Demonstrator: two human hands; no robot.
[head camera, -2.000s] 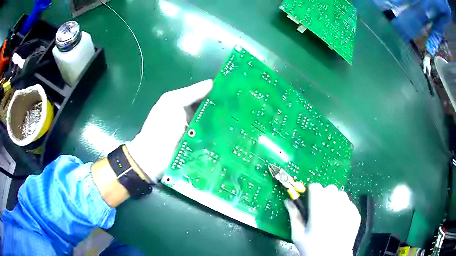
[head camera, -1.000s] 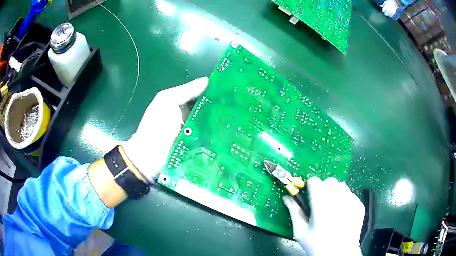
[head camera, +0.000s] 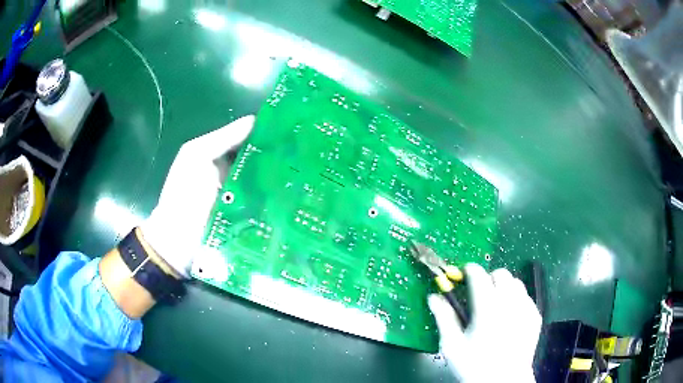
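A large green circuit board (head camera: 337, 202) lies in front of me, its flat side with silvery dots facing up. My left hand (head camera: 196, 198), in a white glove with a black wrist strap (head camera: 146, 265), grips the board's left edge; its fingers are partly hidden under the board. My right hand (head camera: 490, 322), in a white glove, holds flush cutters (head camera: 442, 273) with yellow and black handles. The cutter tips are at the board's surface, right of its middle. Whether the jaws touch a lead is too small to tell.
A second green board (head camera: 438, 21) lies at the top. At left, a black tray (head camera: 79, 153) holds a white bottle (head camera: 64, 108) and a yellow cup (head camera: 34, 206) of silvery bits. Thin wire (head camera: 156, 82) curves on the mat. Black holders (head camera: 569, 348) stand lower right.
The board, my left hand and the surroundings have shifted left in view. The cutter tips have moved right across the board, from near its middle. Both hands keep their holds.
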